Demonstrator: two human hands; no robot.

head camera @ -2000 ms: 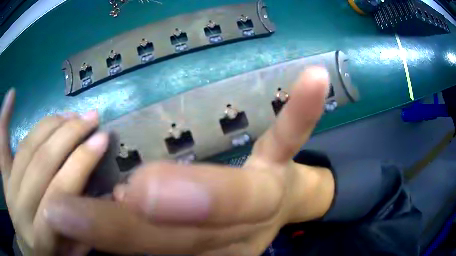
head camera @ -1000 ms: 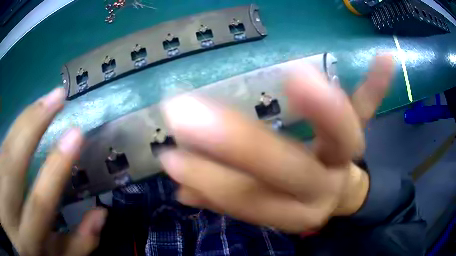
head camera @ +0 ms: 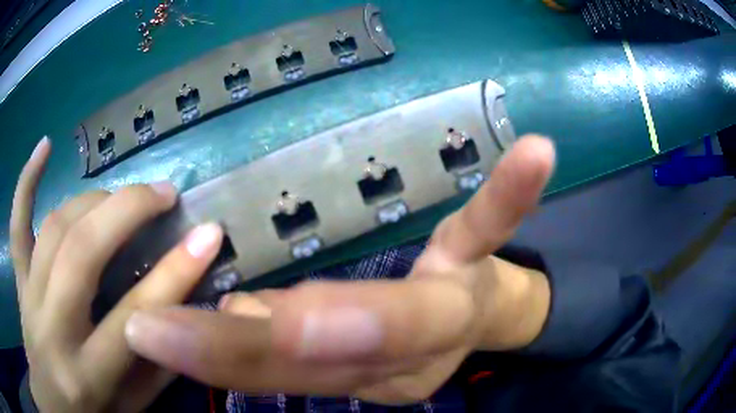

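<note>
A long grey fixture bar (head camera: 339, 161) slants across the front, with dark square openings, small brass-coloured pieces and shiny double-round shapes. My left hand (head camera: 89, 258) lies over its left end, fingers on its face and covering some openings. My right hand (head camera: 379, 331) is in front of the bar's lower edge, one finger raised near the right end, the others pointing left towards my left hand. I see no part in it; the area behind its fingers is hidden. A second bar (head camera: 214, 68) lies behind on the green mat.
Loose copper pieces (head camera: 153, 20) with thin wires lie at the back left. A dark block with rows of holes (head camera: 646, 18) is at the back right, beside a ringed item. A yellow line (head camera: 643, 101) crosses the mat (head camera: 565, 105). A blue item (head camera: 686, 172) shows beyond its edge.
Since one second ago, my right hand has moved down and left, off the bar's middle openings. My left hand's fingers have come further over the left end. Both bars appear further left than two seconds ago.
</note>
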